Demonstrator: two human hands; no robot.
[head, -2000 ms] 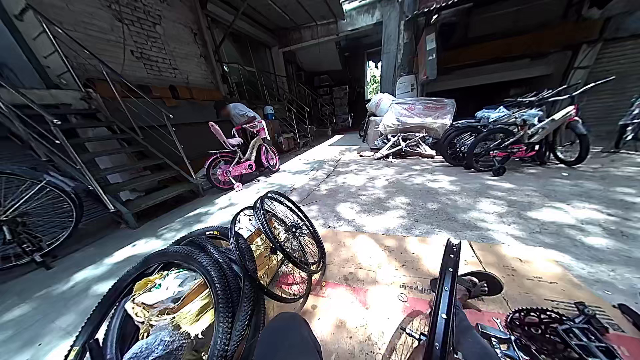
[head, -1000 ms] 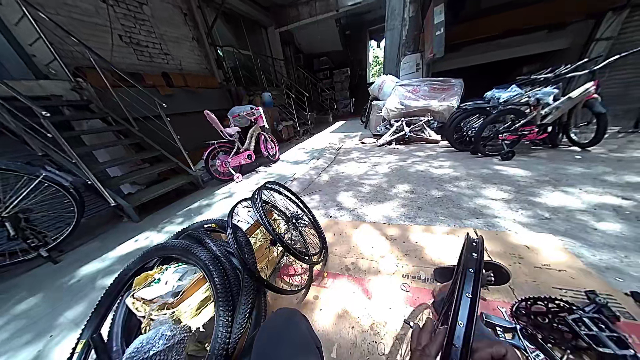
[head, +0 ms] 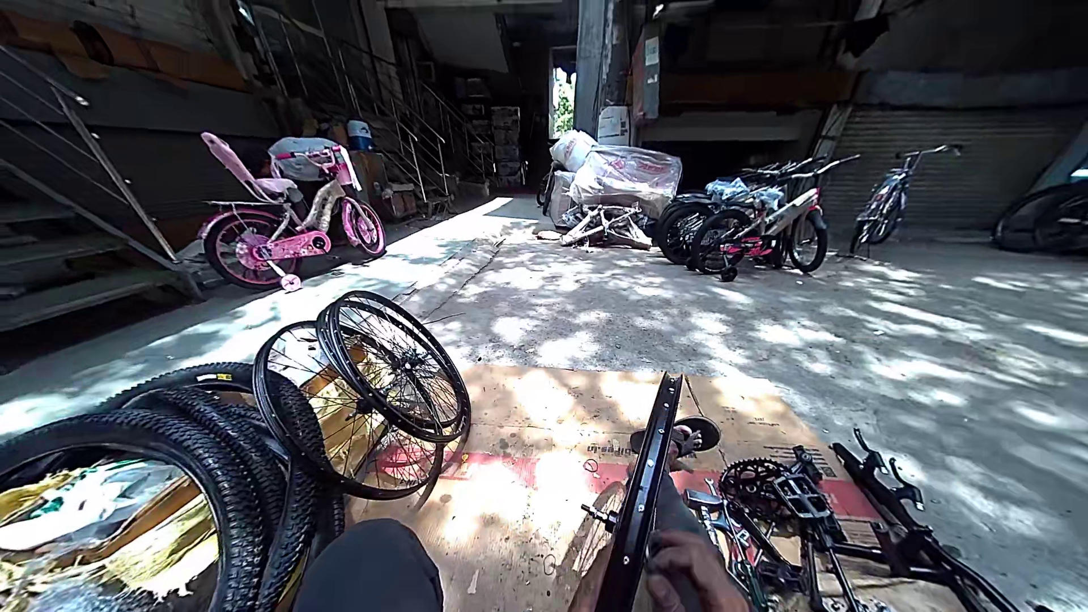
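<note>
A black bicycle wheel rim (head: 648,484) stands nearly edge-on in front of me, its hub axle poking out on the left. My right hand (head: 693,569) is at the rim's right side, its fingers bent close to it; whether they grip it is unclear. Of my left hand (head: 591,586), only a small part shows at the rim's lower left, the rest hidden or out of frame. Two or more spoked wheels without tyres (head: 395,365) lean together at the left, against a stack of knobby bicycle tyres (head: 246,476).
Cardboard (head: 527,408) covers the ground. At right lie a crankset with pedals (head: 765,489), tools (head: 722,527) and black bicycle parts (head: 918,544). My knee (head: 370,569) is at bottom. Beyond stand a pink child's bicycle (head: 297,229), wrapped bundles (head: 625,178) and several bicycles (head: 756,225).
The rim stays upright before me, and my right hand now shows beside its lower right side. The view has turned somewhat to the right.
</note>
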